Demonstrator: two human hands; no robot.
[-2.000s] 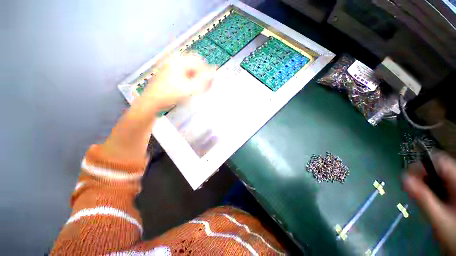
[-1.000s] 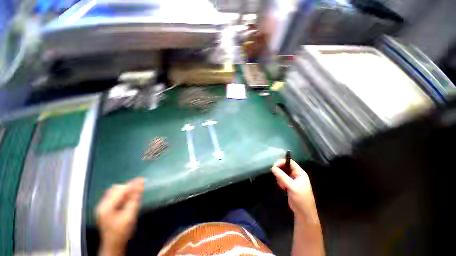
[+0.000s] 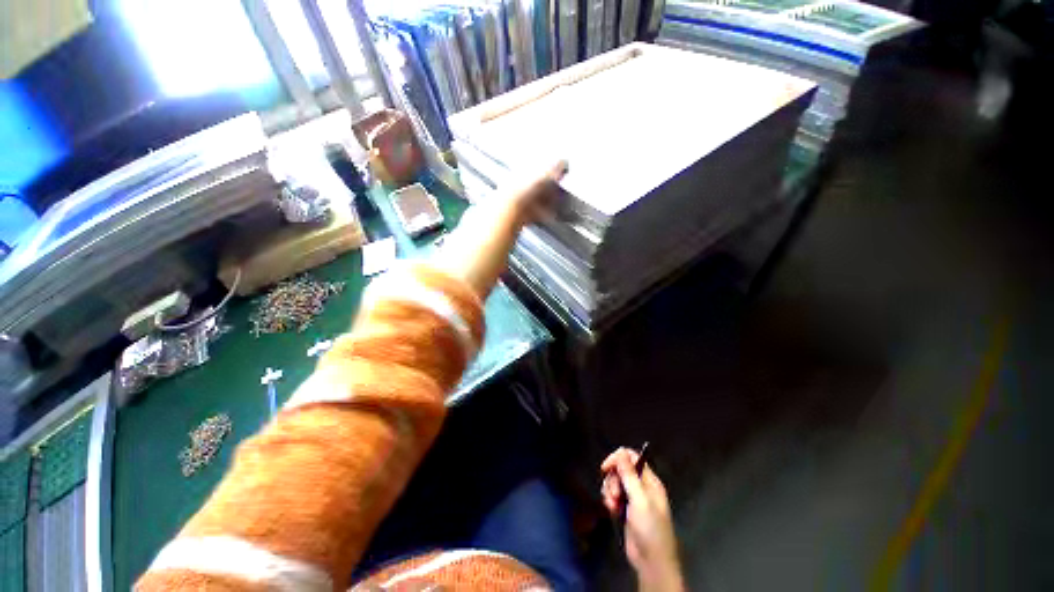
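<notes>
A tall stack of pale framed trays (image 3: 693,197) stands at the right of the bench, its top pale and cream. My left hand (image 3: 541,197) reaches across to the near left corner of the stack's upper trays. Its fingers are small and blurred, so I cannot tell whether they grip the edge. My right hand (image 3: 633,491) is low, over the dark area below the stack, with its fingers closed round the thin black tweezers (image 3: 641,456).
A framed tray (image 3: 99,463) with green panels is at the far left. A smaller component pile (image 3: 206,444), a larger pile (image 3: 295,303), component bags (image 3: 173,353), a white card (image 3: 378,256) and a phone-like rectangle (image 3: 416,209) lie on the green bench (image 3: 145,486). More stacked trays (image 3: 798,46) stand behind.
The view has swung right to the tray stack. My left hand has moved from the framed tray, over the near bench edge, to the stack's corner. My right hand still holds the tweezers.
</notes>
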